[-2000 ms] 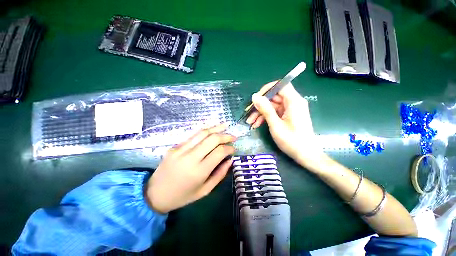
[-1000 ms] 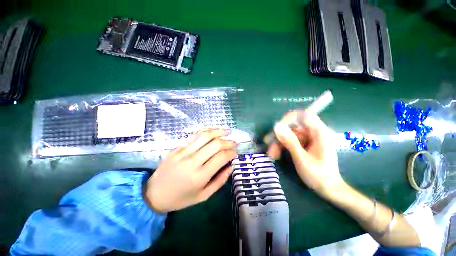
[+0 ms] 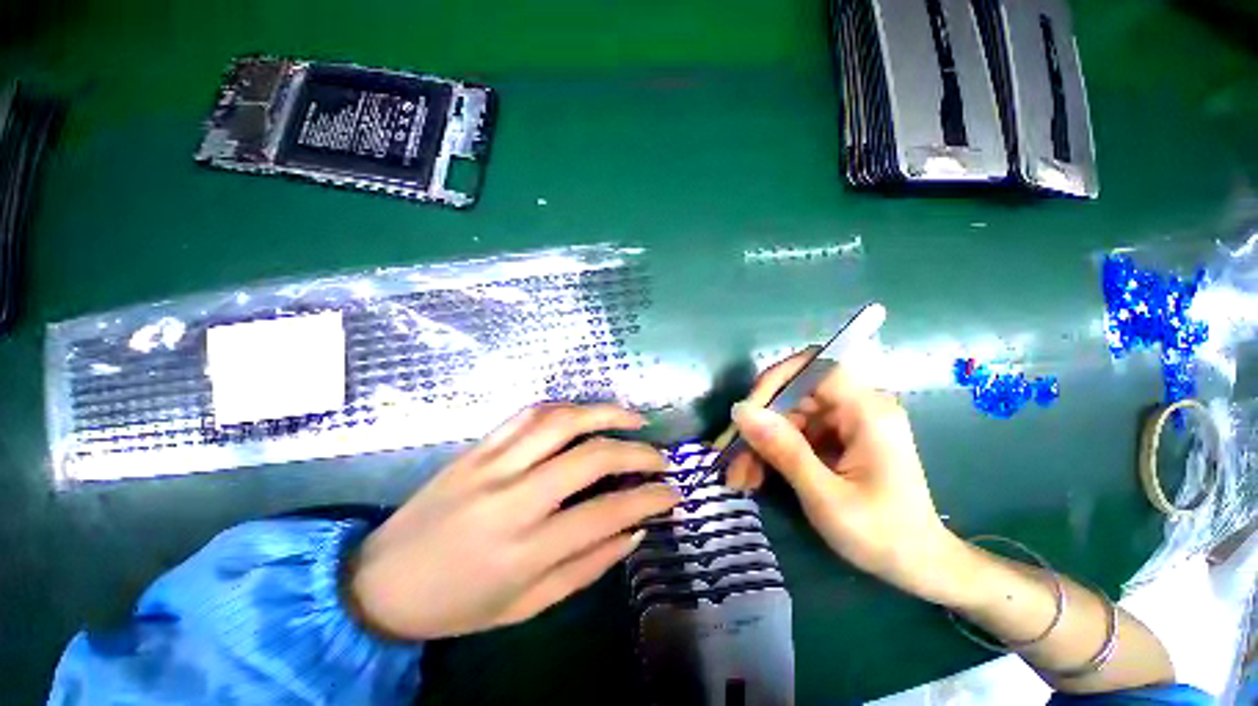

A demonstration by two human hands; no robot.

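My right hand (image 3: 842,476) holds slim silver tweezers (image 3: 814,372), with the tip down at the upper end of the fanned stack of grey phone housings (image 3: 717,634). My left hand (image 3: 517,524) lies palm down, its fingertips resting at the left side of the stack's upper end; nothing is visibly gripped in it. Small blue bits show on the topmost housing ends. The die-cut sheet (image 3: 455,345) in clear plastic, with a white label (image 3: 276,368), lies beyond my left hand. Whether the tweezers' tip carries a piece is too small to tell.
A phone chassis with battery (image 3: 366,131) lies at upper left. Grey housing stacks (image 3: 938,97) stand at upper right, another stack (image 3: 17,193) at the left edge. Blue film tabs (image 3: 1007,389), a tape roll (image 3: 1177,458) and crumpled clear plastic (image 3: 1221,531) lie at right.
My right hand with the tweezers has moved from the sheet's right end down to the fanned stack. My left hand has shifted down onto the stack's edge. The view has shifted slightly.
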